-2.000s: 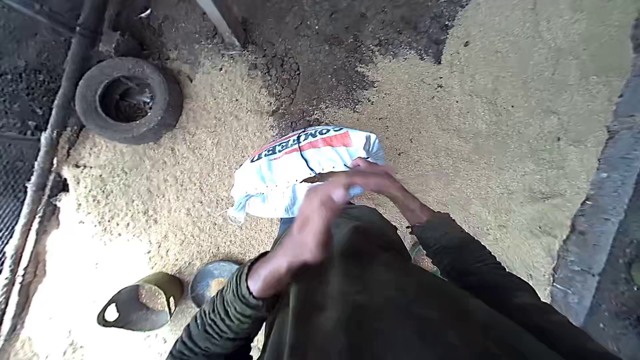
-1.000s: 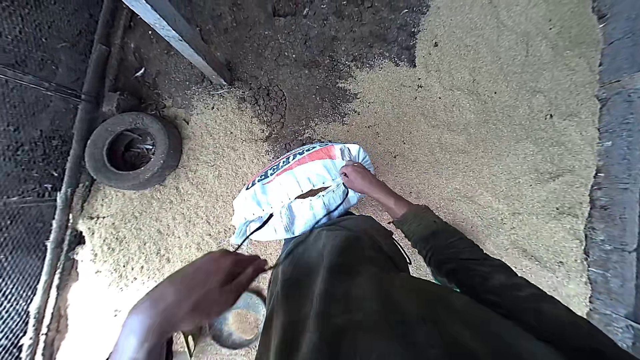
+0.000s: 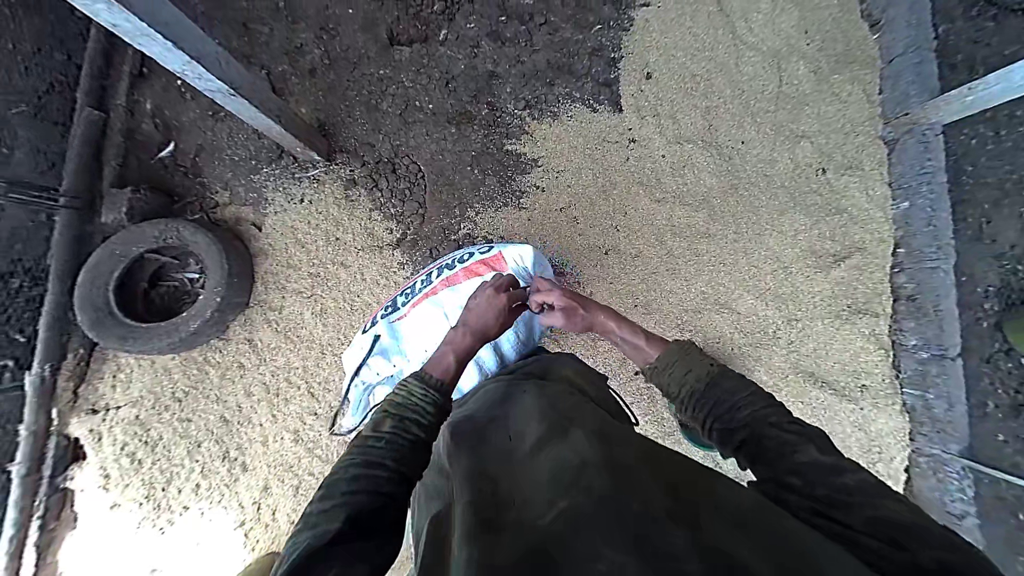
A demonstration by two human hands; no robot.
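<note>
A white woven feed sack with a red band and dark lettering lies on the ground by my knees. My left hand and my right hand meet at the sack's right end, fingers bent and pinched on a dark cord, whose full run they hide. Another dark cord lies along the sack's left end. What the sack holds does not show.
An old tire lies at the left beside a wooden rail. A post stands on dark soil beyond the sack. Pale husk-like litter spreads over the ground up to a concrete curb at the right.
My left hand has come from the lower left, beside the bowl, up to my right hand at the sack's right end. The opening seen in the sack is now covered from view.
</note>
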